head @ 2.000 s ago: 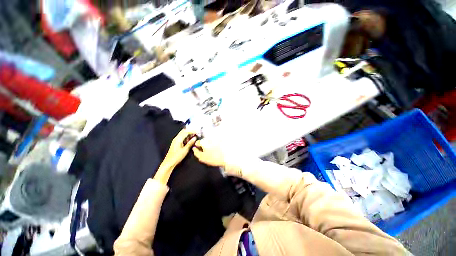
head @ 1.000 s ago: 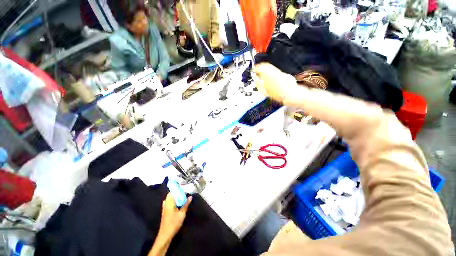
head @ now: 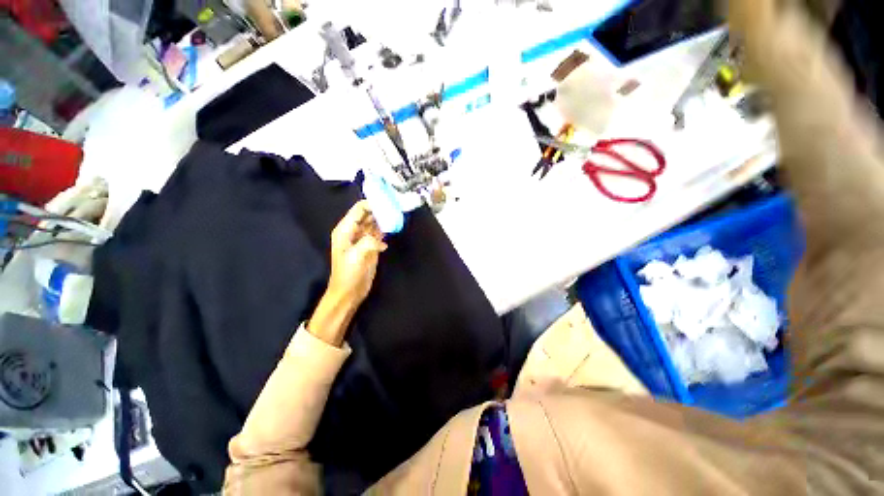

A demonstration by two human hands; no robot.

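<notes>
A large black garment (head: 223, 252) lies over the left part of the sewing table and hangs down across my lap. My left hand (head: 356, 242) is on the garment just in front of the needle area (head: 423, 172). Its fingers hold a small light-blue flat piece (head: 385, 201). My right arm reaches up along the right side and is blurred. Its hand is cut off by the top edge, so its grip is hidden.
Red-handled scissors (head: 625, 170) and small snips (head: 553, 150) lie on the white machine table (head: 543, 237). A blue crate (head: 669, 363) with crumpled white pieces (head: 710, 310) stands at the right. A grey housing (head: 48, 368) with a round vent is at the left.
The view has swung down and to the right since a second ago. My left hand stays at the light-blue piece. My right hand, seen behind the machine before, has left the picture.
</notes>
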